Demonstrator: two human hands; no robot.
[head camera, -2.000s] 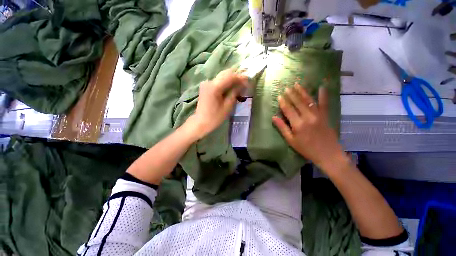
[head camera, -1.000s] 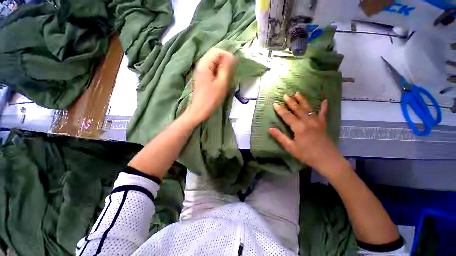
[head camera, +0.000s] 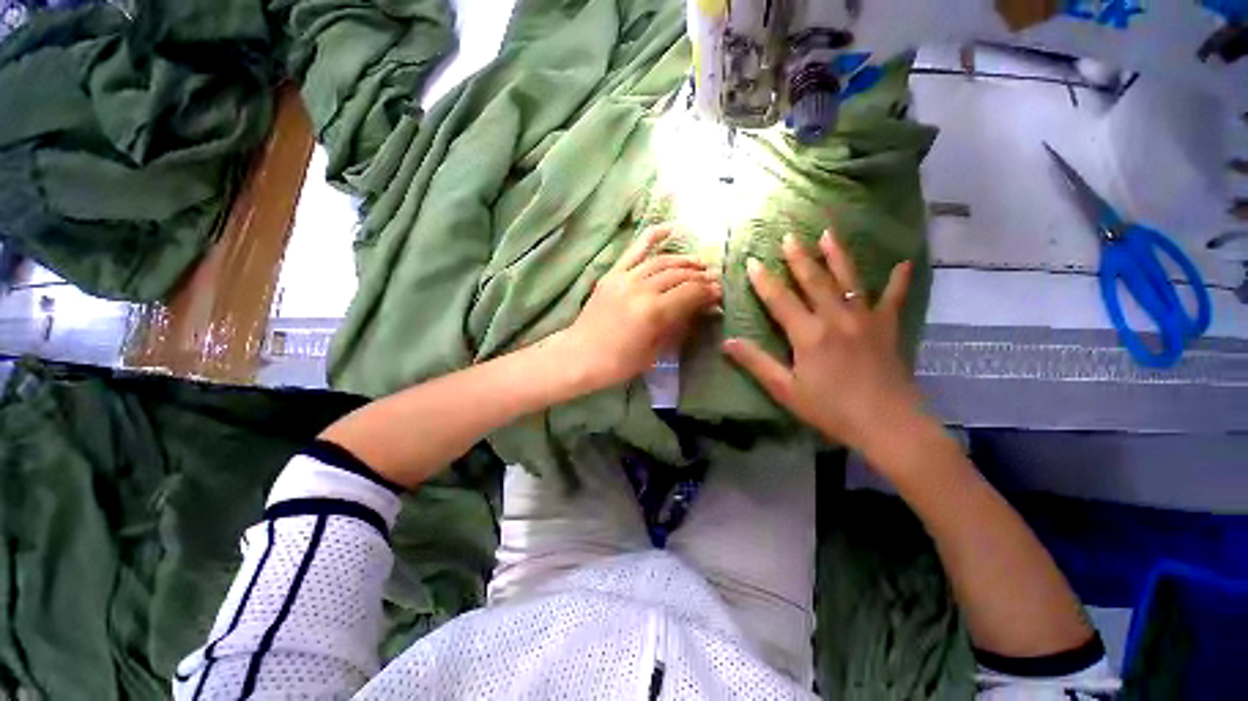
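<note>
The green garment piece (head camera: 452, 247) lies wrinkled on the machine table left of the needle. The green shirred panel (head camera: 808, 206) lies at the right, below the presser foot and needle (head camera: 730, 134), where lamp glare washes out detail. My left hand (head camera: 649, 304) is at the cloth edge left of the seam line, fingers bent together and pinching the green cloth. My right hand (head camera: 831, 336) lies flat on the shirred panel with its fingers spread, pressing it to the table; it wears a ring.
Blue-handled scissors (head camera: 1150, 281) lie at the right. A dark green garment bundle (head camera: 123, 151) is at upper left beside brown tape (head camera: 247, 247). A larger green pile (head camera: 164, 534) hangs below the table edge. A blue bin (head camera: 1198, 630) is at lower right.
My left hand has come down and right from above the cloth to the seam edge and now pinches it. My right hand stays on the panel. The cloth at left has spread toward the panel.
</note>
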